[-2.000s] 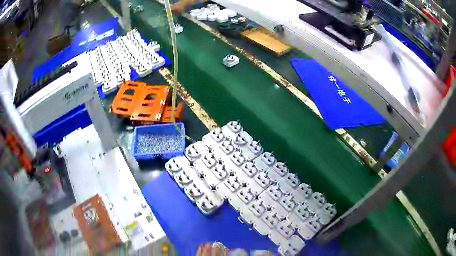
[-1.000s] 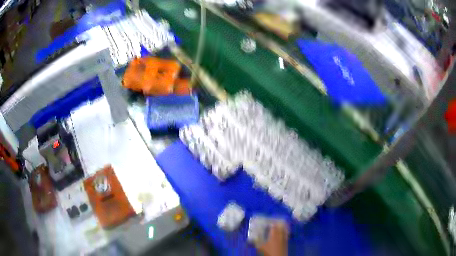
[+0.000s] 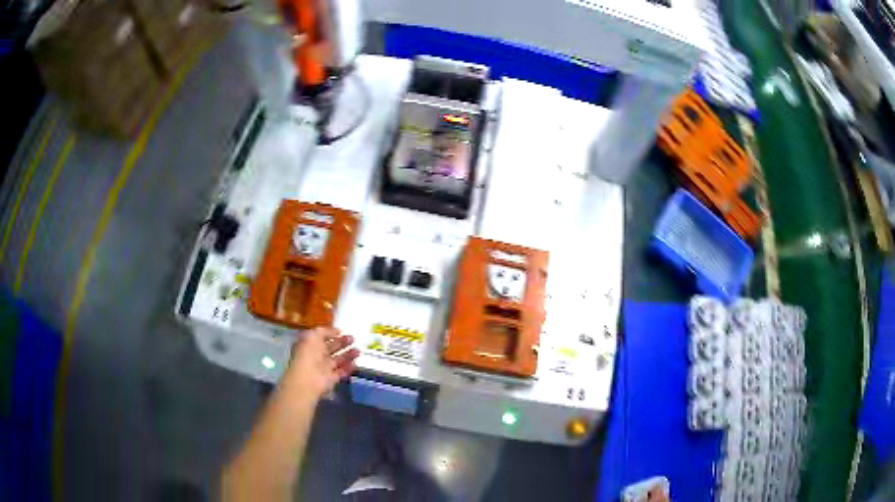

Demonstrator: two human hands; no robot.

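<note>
My left hand (image 3: 324,358) is at the front edge of the white machine table, just below the left orange-brown screw fixture (image 3: 306,263). Its fingers are apart and it holds nothing. The left fixture has a white housing (image 3: 310,240) in its upper cutout; its lower opening shows no housing. The right screw fixture (image 3: 497,307) also has a white housing (image 3: 506,281) in its upper part. My right hand is not visible. A white housing (image 3: 645,489) is cut off by the bottom edge, with a pinkish patch I cannot identify.
Dark start buttons (image 3: 400,273) sit between the fixtures. The screw feeder (image 3: 435,142) stands behind them, and an orange screwdriver head (image 3: 305,44) hangs at upper left. Right of the table are a blue screw bin (image 3: 702,243), a blue mat (image 3: 653,392), rows of housings (image 3: 761,392) and the green conveyor (image 3: 819,216).
The view has swung left, centring the machine table. A hand earlier seen at a housing over the blue mat no longer shows there; my left hand now shows by the left fixture.
</note>
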